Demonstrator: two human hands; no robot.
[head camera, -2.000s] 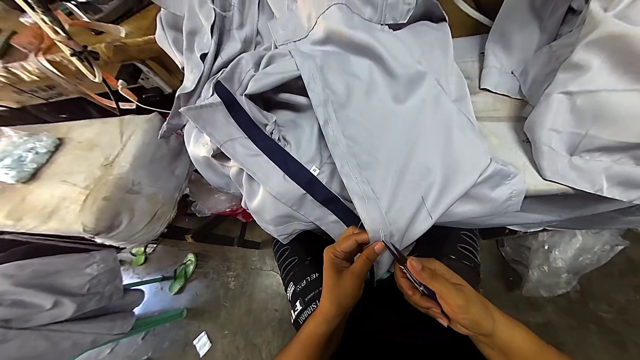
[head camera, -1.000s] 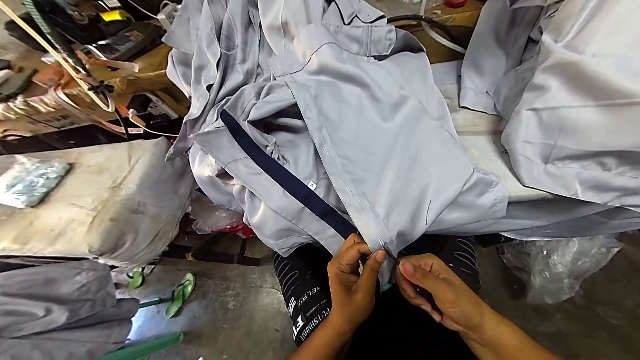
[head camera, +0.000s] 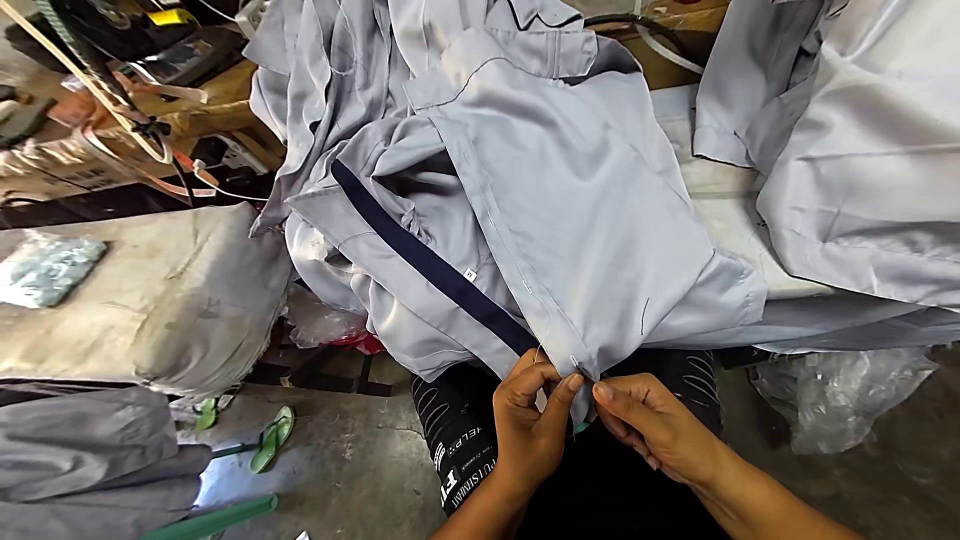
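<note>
A light grey garment (head camera: 577, 187) lies over my lap and the bench, with a buttonholed front edge and a dark navy strip (head camera: 435, 270) along its inside. My left hand (head camera: 532, 420) pinches the corner of that edge between thumb and fingers. Close beside it, my right hand (head camera: 652, 420) has thumb and forefinger together at the same corner, touching the cloth. A small dark tip shows between the two hands; what it belongs to is mostly hidden by the right fingers. Loose thread ends hang near the edge, and a small white size tag (head camera: 469, 274) sits by the strip.
More grey garments (head camera: 870, 150) are heaped at the right and behind. A cloth-covered bench (head camera: 150, 292) with a plastic packet (head camera: 49, 268) stands left, below a cluttered shelf with cords. Green flip-flops (head camera: 272, 439) lie on the floor; a clear plastic bag (head camera: 840, 397) hangs at right.
Two seconds ago a dark slim tool showed plainly in my right hand at the cloth corner; now it is mostly hidden. My right hand has moved closer to my left.
</note>
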